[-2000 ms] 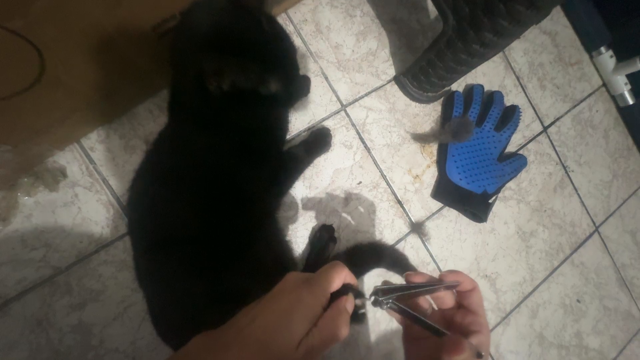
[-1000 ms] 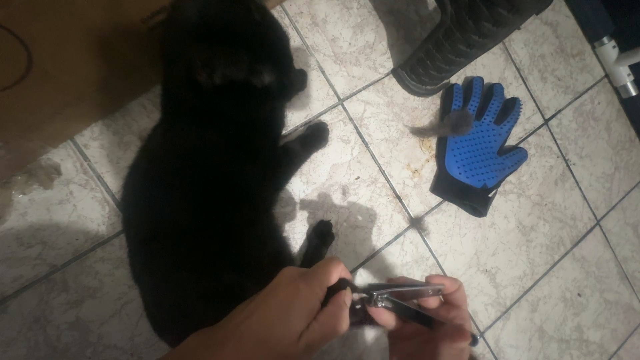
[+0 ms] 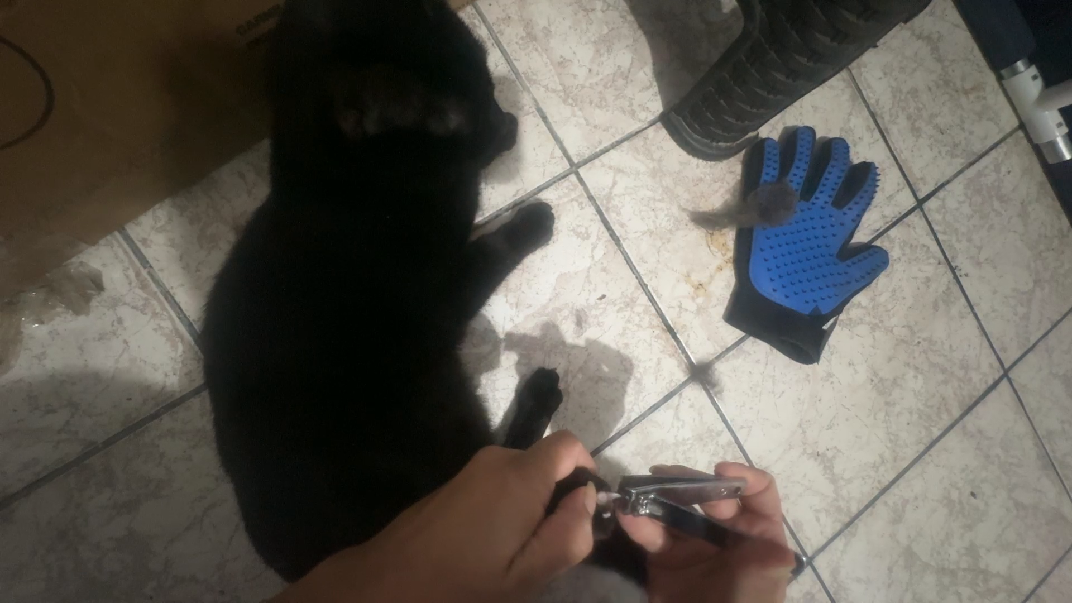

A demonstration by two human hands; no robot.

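A black cat [image 3: 360, 318] lies on its side on the tiled floor, head toward the top of the view. Near the bottom centre my left hand [image 3: 511, 511] pinches one of its paws [image 3: 599, 502] between thumb and fingers. Just to the right, my right hand [image 3: 729, 536] holds a metal nail clipper [image 3: 682, 494], its jaws close to the held paw. Whether the jaws touch a claw cannot be told. Another hind paw [image 3: 536, 398] rests on the floor above my left hand, and a front paw [image 3: 532, 224] stretches out higher up.
A blue and black rubber-nubbed grooming glove [image 3: 804, 251] lies at the right, a tuft of fur [image 3: 772, 203] on it. Above it is a black ridged rubbery object [image 3: 737, 92]. A cardboard box [image 3: 109, 109] stands at the upper left beside crumpled clear plastic [image 3: 63, 293]. A white pipe fitting [image 3: 1038, 109] is at the right edge.
The tail, curved above my right hand two seconds ago, no longer shows there. The clipper's lever and body stood wider apart then than now. My left hand keeps its hold on the paw.
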